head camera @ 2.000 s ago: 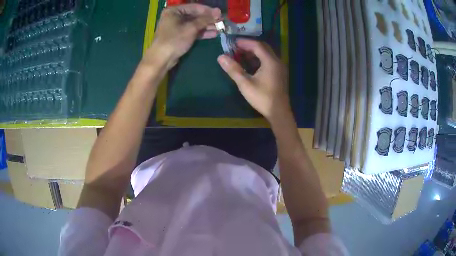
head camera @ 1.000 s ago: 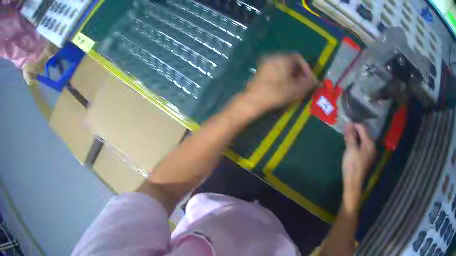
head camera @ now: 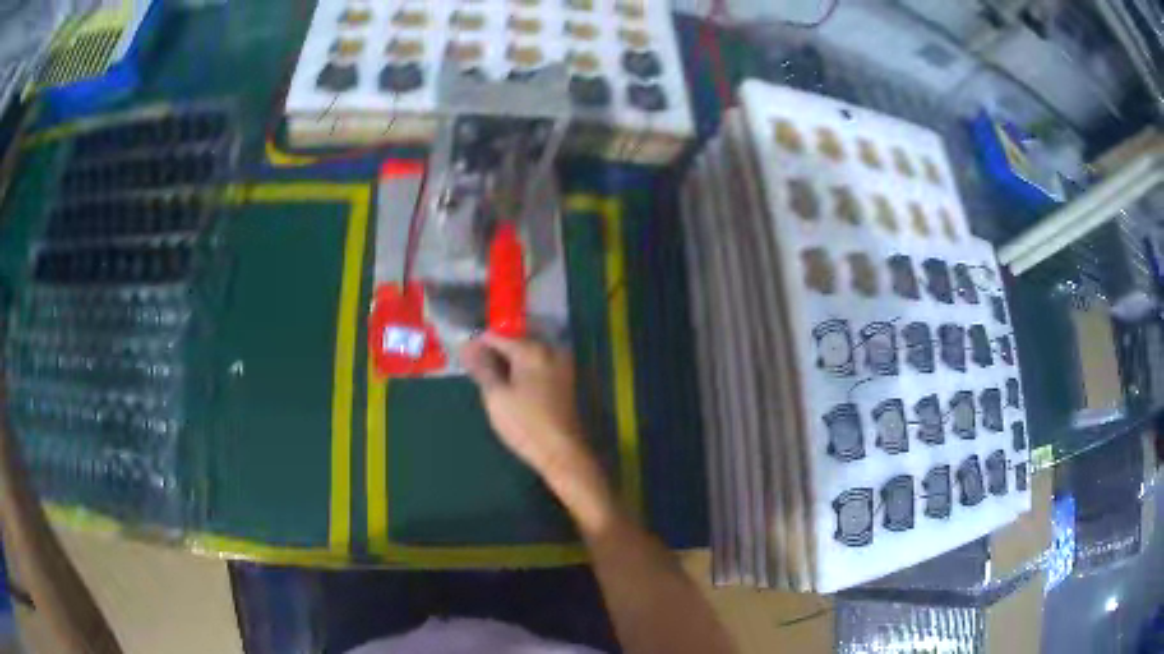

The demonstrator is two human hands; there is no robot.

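The toggle press fixture (head camera: 492, 173) stands on its grey base plate (head camera: 546, 275) in the middle of the mat. Its red toggle clamp handle (head camera: 507, 288) points towards me. My right hand (head camera: 530, 396) is at the near end of this handle, thumb and fingers close together; blur hides whether they grip anything. A red label (head camera: 389, 319) with a white sticker lies left of the press base. My left hand is out of the picture; only the left forearm shows at the left edge.
A stack of foam trays (head camera: 881, 300) with dark modules stands at the right. Another foam tray (head camera: 313, 92) is behind the press. Clear blister trays (head camera: 96, 396) lie at the left. Yellow marking tape (head camera: 342, 383) crosses the mat; a blue bin (head camera: 96, 90) is at far left.
The view has swung from the left side back to the press and right stack. My left hand has left the picture. My right hand is now at the red handle's near end.
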